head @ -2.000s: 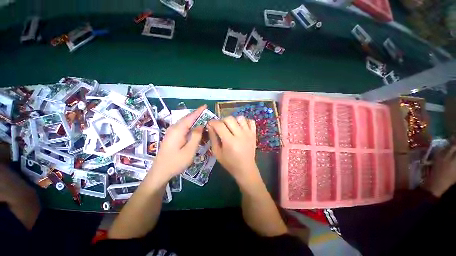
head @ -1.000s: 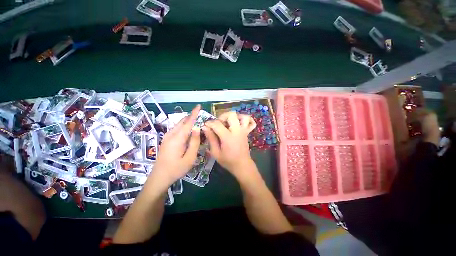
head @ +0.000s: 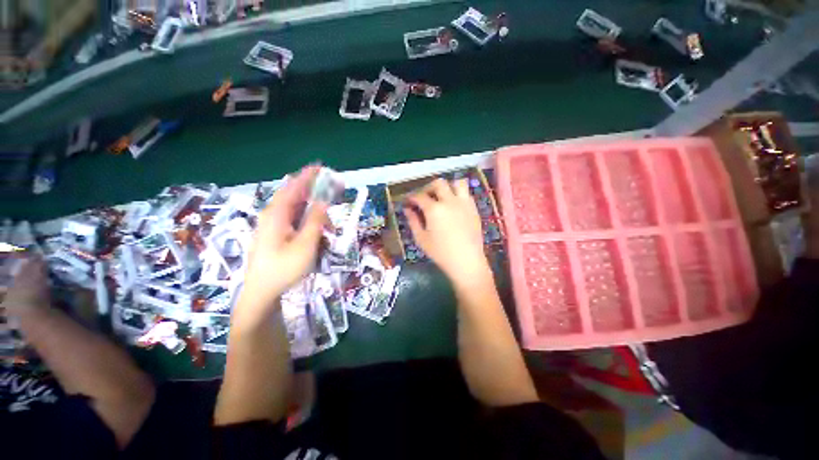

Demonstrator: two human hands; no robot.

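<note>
My left hand (head: 286, 247) holds a white plastic housing (head: 325, 186) at its fingertips, above the right end of the heap. The housing is blurred and partly covered by the fingers. My right hand (head: 444, 225) is over the shallow parts box (head: 392, 226), fingers bent down among the small blue and dark components (head: 490, 225). Whether the fingertips pinch a component cannot be told. A heap of white housings (head: 162, 254) with copper and green pieces lies left of and under my left hand.
A pink compartment tray (head: 516, 334) lies right of the parts box. Beyond a pale rail, housings lie spaced on the green belt (head: 296, 135). A carton of copper-coloured parts (head: 774, 166) is at far right. Another person's hand (head: 27, 286) is at the heap's left end.
My hands have parted. My left hand has moved left and up with the housing; my right hand has gone right, over the parts box. Another person's hand has come in at left. The view has shifted.
</note>
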